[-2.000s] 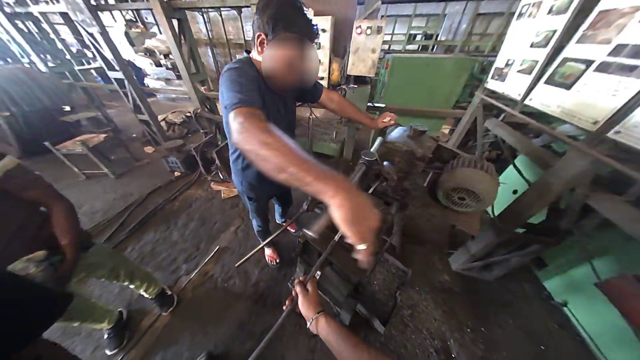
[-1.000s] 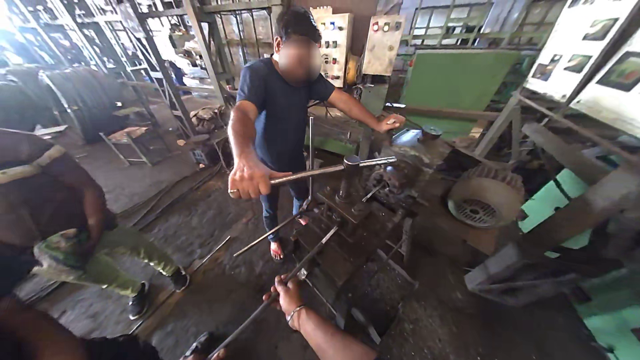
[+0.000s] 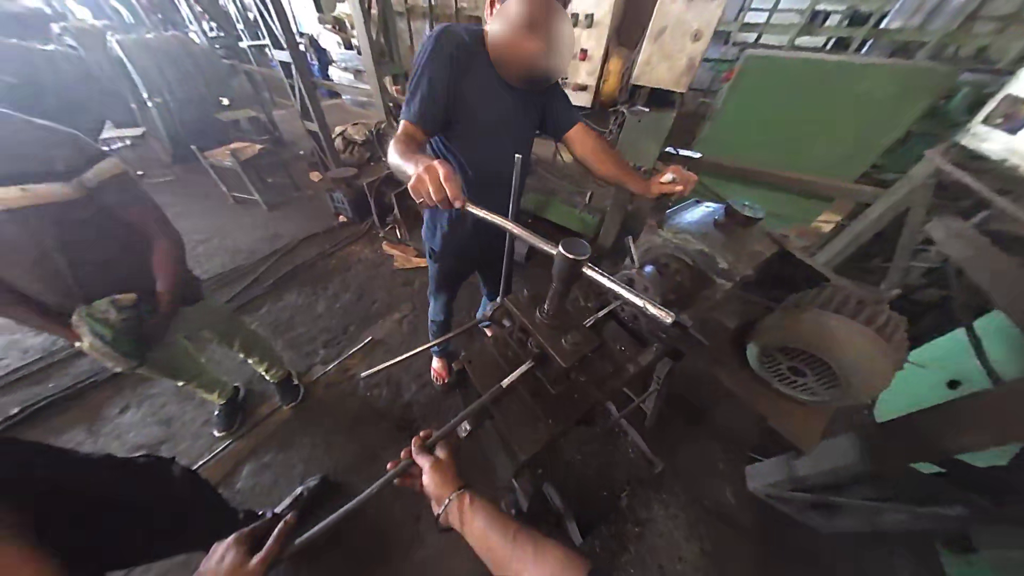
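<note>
My right hand (image 3: 436, 472), with a bracelet at the wrist, is closed around a long metal rod (image 3: 364, 500) at bottom centre. The rod's far end lies at a dark steel clamping fixture (image 3: 560, 340). My left hand (image 3: 248, 552), cut off by the bottom edge, grips the rod's near part. Above the fixture, a shiny steel bar (image 3: 632, 294) passes through the head of an upright screw post (image 3: 570, 264). A co-worker's hand (image 3: 436, 184) holds the bar's left end. An upright rod (image 3: 510, 232) stands behind the fixture, and a thinner rod (image 3: 416, 350) juts out to its left.
One co-worker (image 3: 480, 104) stands across the fixture; another person (image 3: 96, 240) is at left holding a cloth-like bundle. A dark shoe (image 3: 300, 496) is near my left hand. At right are a finned motor (image 3: 800, 368) and steel framing (image 3: 848, 480). Rods lie on the floor.
The co-worker's arm, earlier reaching over the fixture, is drawn back. Since one second ago the bar has turned, its right end now nearer me. My right hand stays on the rod.
</note>
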